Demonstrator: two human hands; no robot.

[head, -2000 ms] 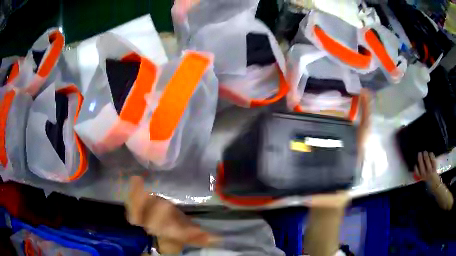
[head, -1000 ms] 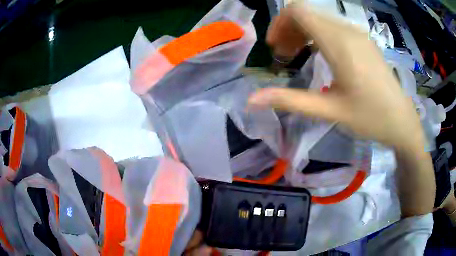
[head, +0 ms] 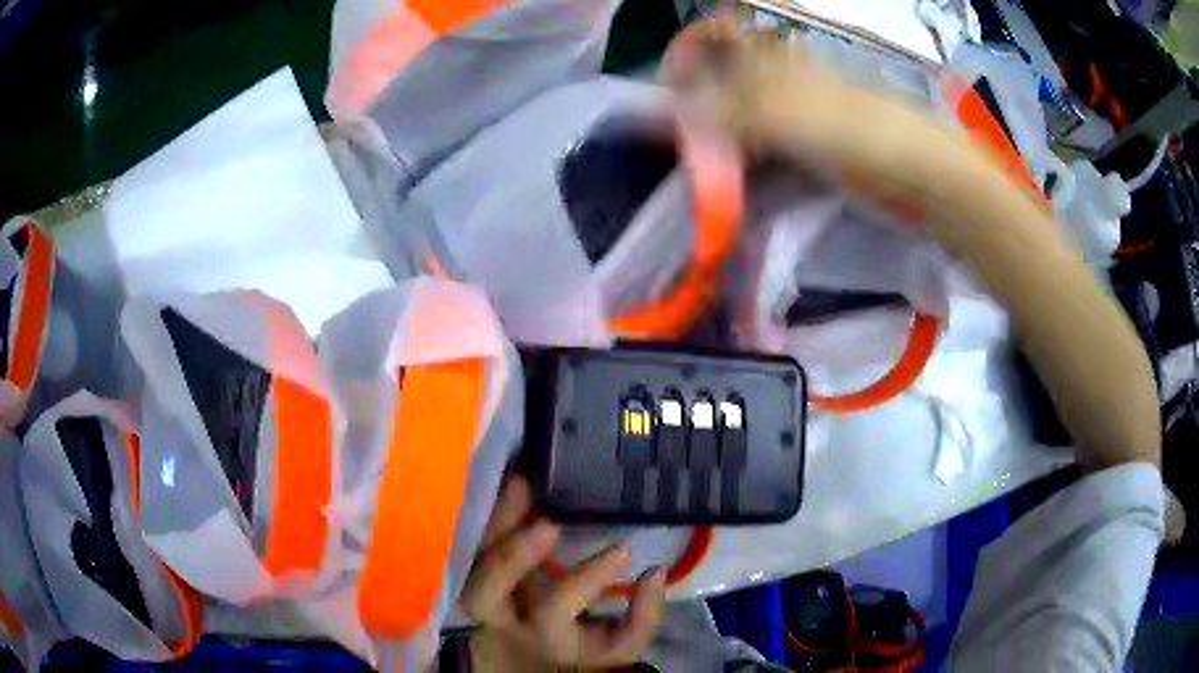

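Observation:
A black power bank point(head: 710, 480) lies flat at the centre. Its side with a row of several small connector tips, one yellowish and the others white, faces me. Its orange strap shows below it. My left hand point(head: 559, 605) is at its lower left edge, with fingers around the strap and lower edge. My right hand point(head: 704, 79) is blurred at the top centre. It grips the top of a bagged power bank point(head: 611, 191), by the bag or strap; the exact hold is hidden.
Bagged units with orange straps point(head: 427, 487) crowd the left. A white sheet point(head: 243, 210) lies behind them, beside a dark green conveyor point(head: 145, 86). Another bagged unit point(head: 855, 309) is right of centre. A blue bin point(head: 920, 565) below the table edge holds unbagged units.
The power bank was swung about, blurred, and now lies with its connector side sharp. My right hand has moved from open in the air onto the bagged unit, whose strap is pulled upward.

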